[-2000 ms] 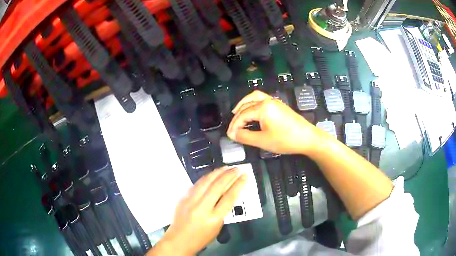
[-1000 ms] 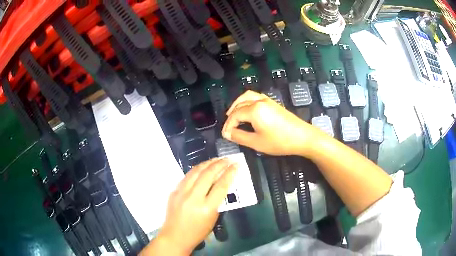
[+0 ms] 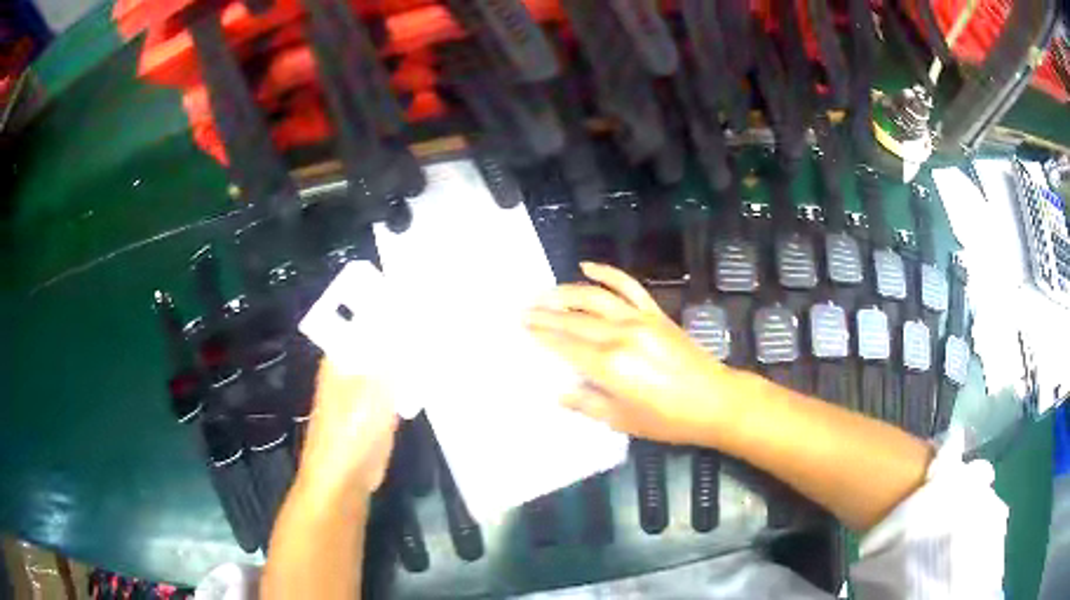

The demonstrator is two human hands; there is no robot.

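Note:
My left hand holds the white label card, with its small black square mark, at the left of the backing sheet. The card's lower part merges with the sheet in glare. The long white backing sheet lies slanted over the watches. My right hand is on the sheet's right side, fingers over its surface; whether it grips the sheet cannot be told. Right of that hand, watches in two rows have pale grey, lined films on their faces. Dark-faced watches lie at the left.
Red trays with hanging black straps span the back. A metal-topped container with a yellow ring and a metal post stand at back right. Loose papers and a calculator lie at the right edge of the green bench.
The view has turned left. My left hand has moved left with the card, away from the watch it was beside. My right hand has come from above the watches onto the backing sheet.

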